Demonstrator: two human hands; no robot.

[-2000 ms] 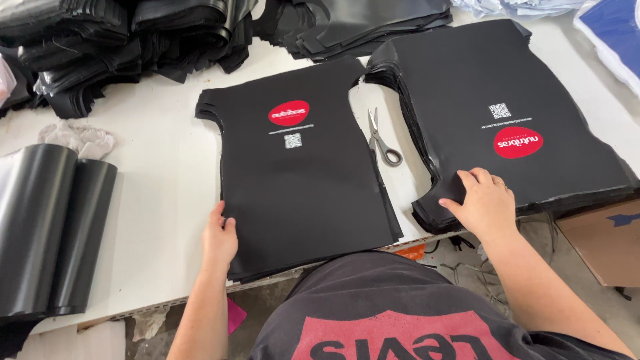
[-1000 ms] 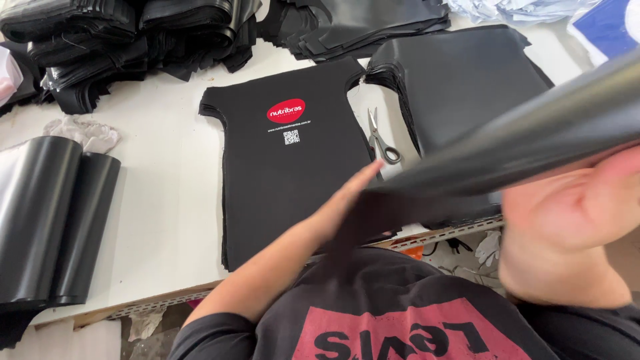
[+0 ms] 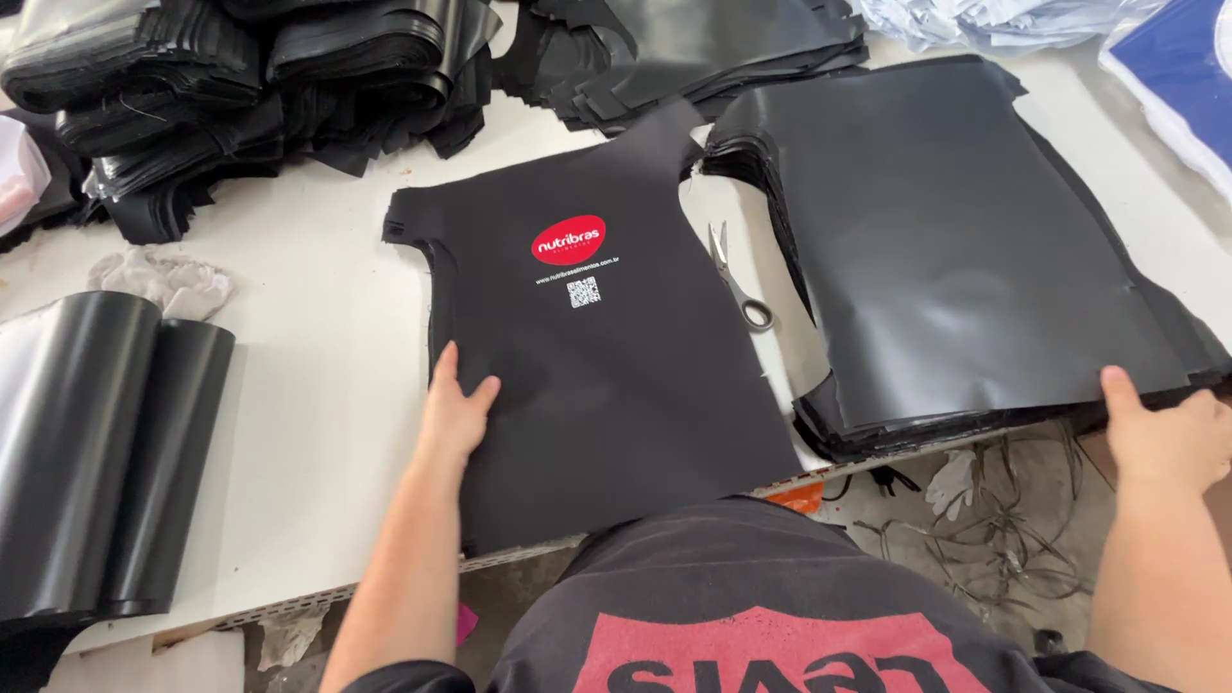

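Note:
A stack of black cut fabric panels (image 3: 616,404) lies in front of me, its top piece printed with a red oval logo and a square code. My left hand (image 3: 460,404) rests on its left edge, thumb on top and fingers along the side. To the right is a second stack of black panels (image 3: 972,250), the top one plain and slightly glossy. My right hand (image 3: 1165,433) is at its lower right corner, thumb on the top sheet; whether the fingers pinch it I cannot tell. Scissors with dark handles (image 3: 739,284) lie between the stacks, blades slightly apart.
Black rolls (image 3: 77,452) stand at the left beside a crumpled pale cloth (image 3: 164,279). Heaps of folded black material (image 3: 356,58) and more black pieces (image 3: 712,48) lie at the back. A blue-and-white item (image 3: 1184,77) is at the far right. Cords (image 3: 1011,539) lie below the table edge.
The right stack showed a printed panel on top; now a plain one is there. A black panel was lifted and blurred one second ago. My left hand is back at the left stack's edge.

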